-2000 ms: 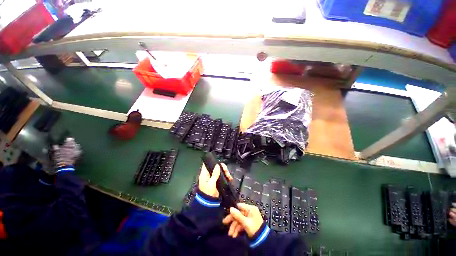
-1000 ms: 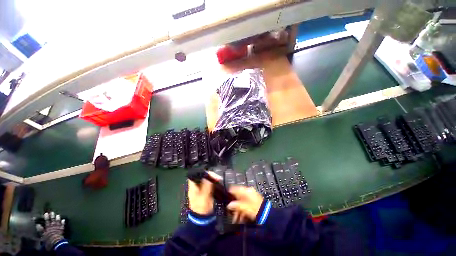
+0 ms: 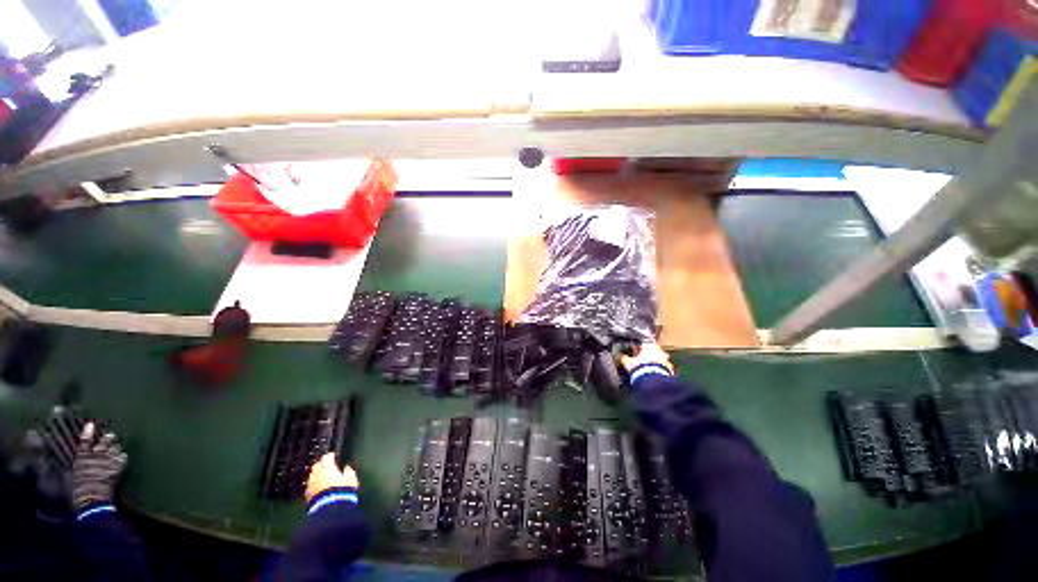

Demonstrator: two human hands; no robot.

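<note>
My right hand (image 3: 647, 359) reaches to the front right edge of the pile of loose black covers (image 3: 558, 355) at the mouth of the clear plastic bag (image 3: 598, 267). Its fingertips are among the covers; whether it grips one cannot be told. My left hand (image 3: 330, 475) is at the lower right end of a small group of black remote controls (image 3: 302, 438); its fingers are partly hidden, so its hold is unclear. A long row of remotes (image 3: 512, 483), buttons up, lies in front of me. Another row (image 3: 415, 341) lies left of the bag.
Cardboard (image 3: 706, 267) lies under the bag. A red parts bin (image 3: 307, 210) stands on a white sheet (image 3: 290, 287). A dark red object (image 3: 222, 347) is at left. A neighbour's gloved hand (image 3: 97, 464) is far left. More remotes (image 3: 911, 443) lie right. A white shelf (image 3: 342, 97) runs above.
My hands have parted: the left moved left to the small remote group, the right moved up to the covers. The remote they held is no longer in them. The view has shifted.
</note>
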